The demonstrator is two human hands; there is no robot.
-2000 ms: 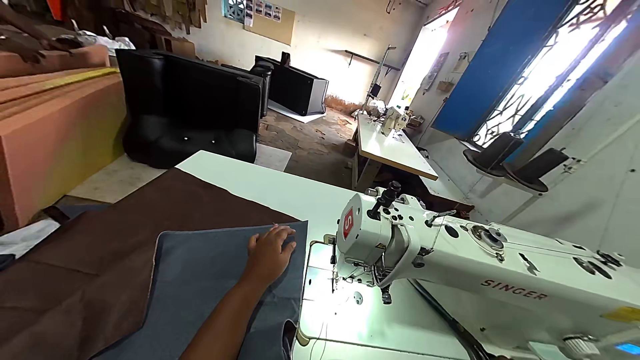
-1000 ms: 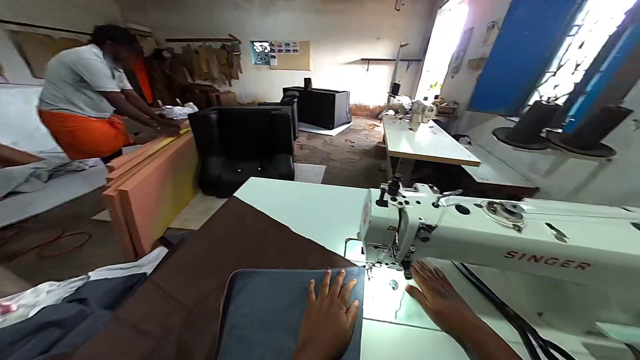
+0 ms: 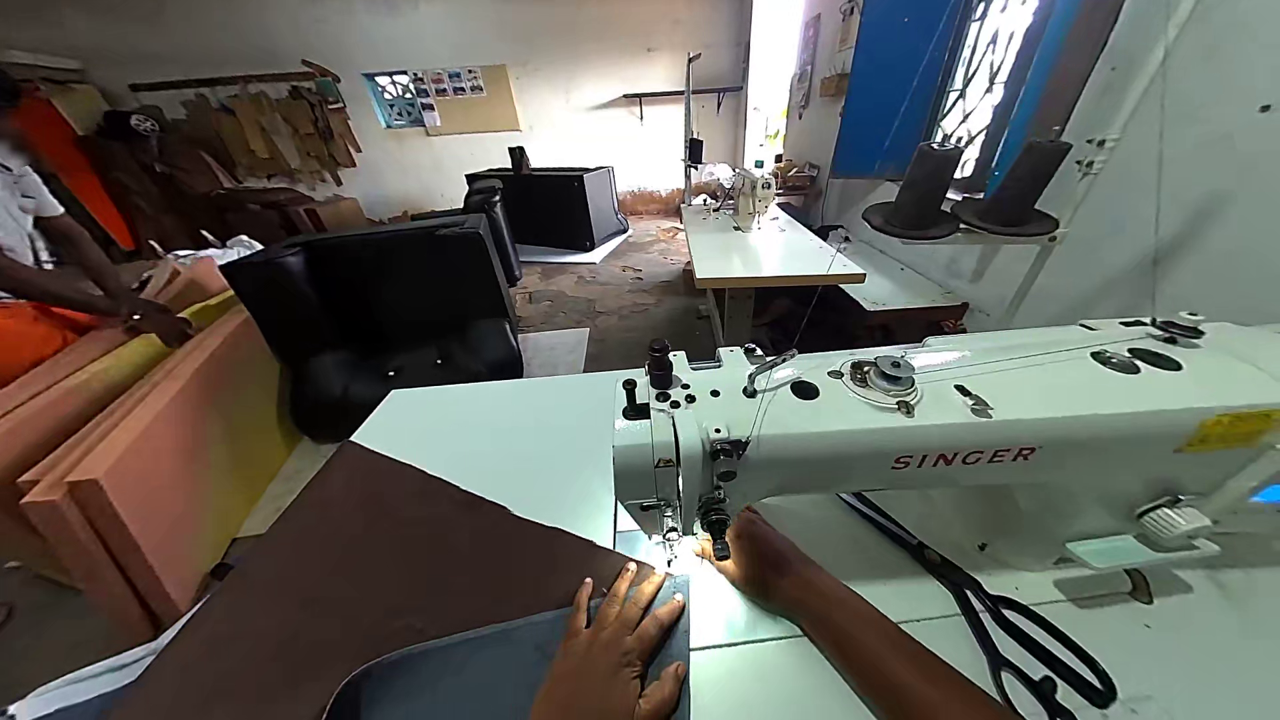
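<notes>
My left hand (image 3: 615, 650) lies flat with spread fingers on a blue-grey fabric piece (image 3: 460, 665), which rests over a larger dark brown fabric sheet (image 3: 400, 560). At the needle of the white Singer sewing machine (image 3: 960, 440), my right hand (image 3: 755, 560) reaches in beside the presser foot (image 3: 672, 540). Its fingertips are partly hidden by the machine head and bright lamp light, so what they hold cannot be told. The fabric's right edge lies just under the foot area. Black-handled scissors (image 3: 985, 600) lie on the white table right of my right forearm.
Foam slabs (image 3: 160, 460) stand at the left, with a person's hand (image 3: 160, 320) over them. Beyond the table are a black upholstered seat (image 3: 400, 310) and another sewing machine (image 3: 752, 200) on its table (image 3: 770, 255). Thread cones (image 3: 925, 190) stand on a holder at the right.
My right hand has come into view since the first frame and moved from beside the machine head to the needle area. The blue-grey fabric now reaches the needle area. The view has shifted.
</notes>
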